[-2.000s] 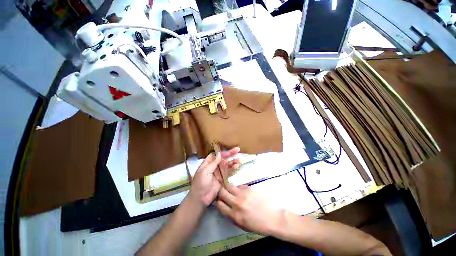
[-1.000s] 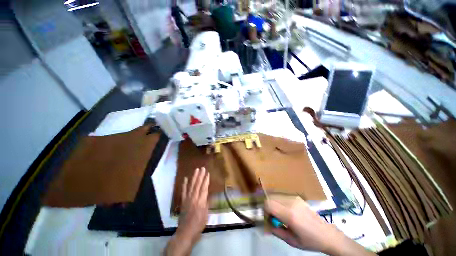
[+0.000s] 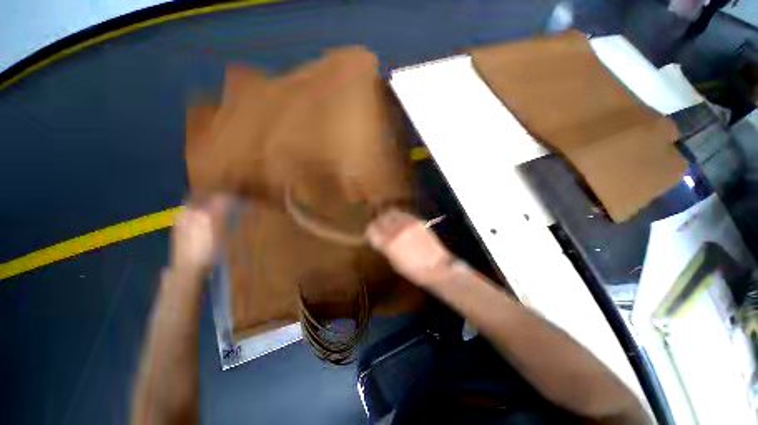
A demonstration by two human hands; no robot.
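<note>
A brown bag panel (image 3: 316, 124) with a curved handle strap (image 3: 320, 231) is held between my hands above a pile of finished panels (image 3: 266, 278) on a low support. The panel and both hands are blurred. My left hand (image 3: 199, 232) is at the panel's left edge; its fingers are too blurred to tell the grip. My right hand (image 3: 405, 241) is closed at the panel's lower right, by the strap's end. A thin pale tip sticks out beside it; the rest of that tool is hidden. Several looped straps (image 3: 334, 344) hang at the pile's near edge.
The white machine table (image 3: 465, 141) runs diagonally to the right of the pile. More brown panels (image 3: 582, 108) lie on it, beside a dark plate (image 3: 573, 195) and a yellow-edged template (image 3: 694, 286). The dark floor (image 3: 91, 158) bears a yellow line (image 3: 100, 241).
The view has swung left and down from the sewing machine to the floor-side pile. The panel has come out from under the yellow clamp and is now over the pile, with my hands at it.
</note>
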